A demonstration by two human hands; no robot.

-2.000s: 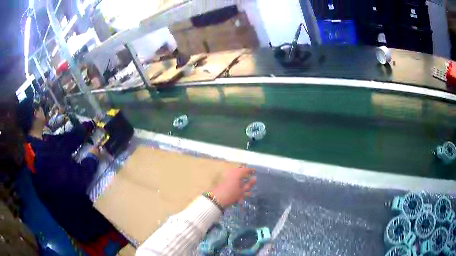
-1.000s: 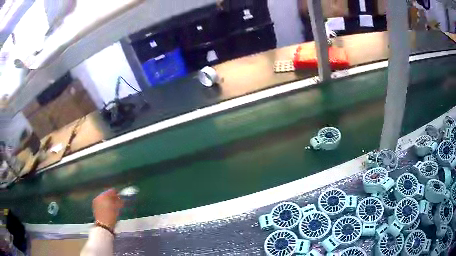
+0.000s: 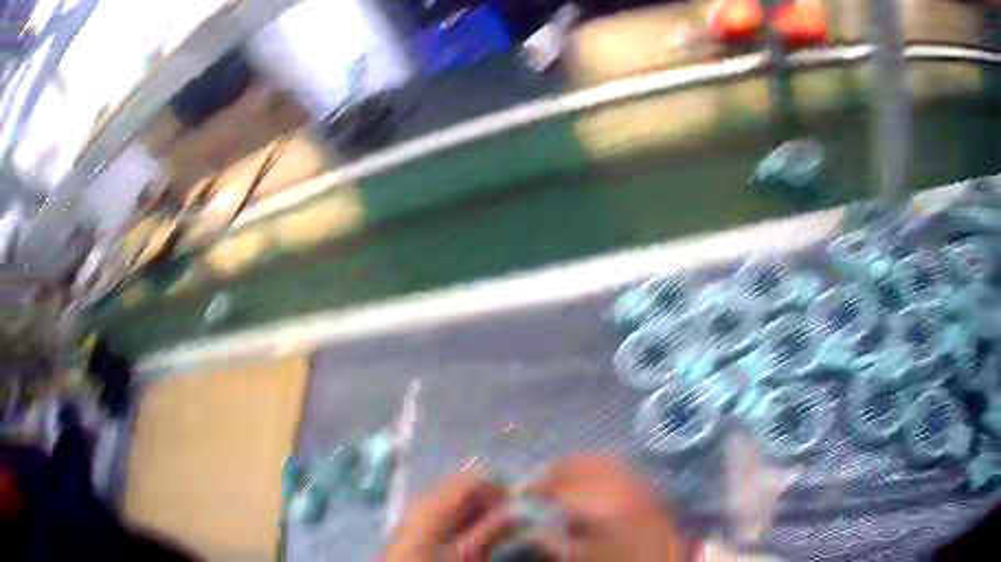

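The picture is strongly blurred. My left hand and my right hand are together at the bottom edge, partly cut off. Between them they hold a pale teal round part, a fan head, its details blurred. Two teal housing rings lie on the bubble wrap left of my hands. A large pile of teal fan heads lies on the bench to the right.
The green conveyor belt runs beyond the bench behind its white rail. A teal fan head lies on the belt at the right. A cardboard sheet is at the left. A grey post stands at the right.
My left hand has come back from the belt to the bench. My right hand has come into view, and both hands now hold a part. The view has shifted.
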